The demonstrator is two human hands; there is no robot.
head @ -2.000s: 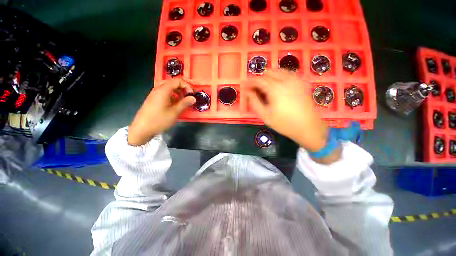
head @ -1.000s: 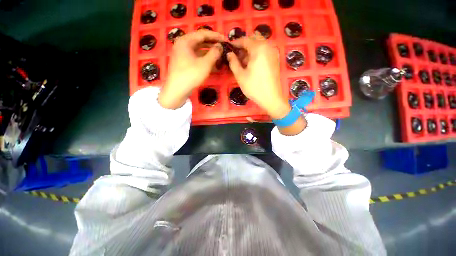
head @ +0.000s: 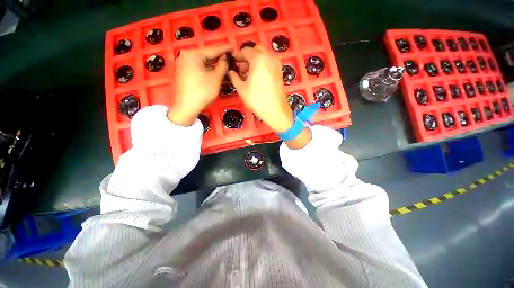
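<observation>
A red-orange component tray [head: 115, 138] lies in front of me, with glossy black round units in many of its square pockets. My left hand [head: 197, 79] and my right hand [head: 259, 81] meet above the middle of the tray. Their fingertips pinch a small dark round unit [head: 230, 61] between them; the fingers hide much of it. My right wrist wears a blue strap. A loose round unit [head: 254, 161] with a pale centre lies on the bench edge below the tray.
A second red-orange tray [head: 416, 125] full of round units lies at the right. A clear bottle [head: 379, 85] with a narrow tip lies between the trays. A dark fixture is partly visible at the far left. Blue bins [head: 445, 152] sit below the bench edge.
My hands moved from separate places at the tray's near rows to meet over its middle, with a dark unit between the fingertips. The view has shifted right, showing more of the second tray.
</observation>
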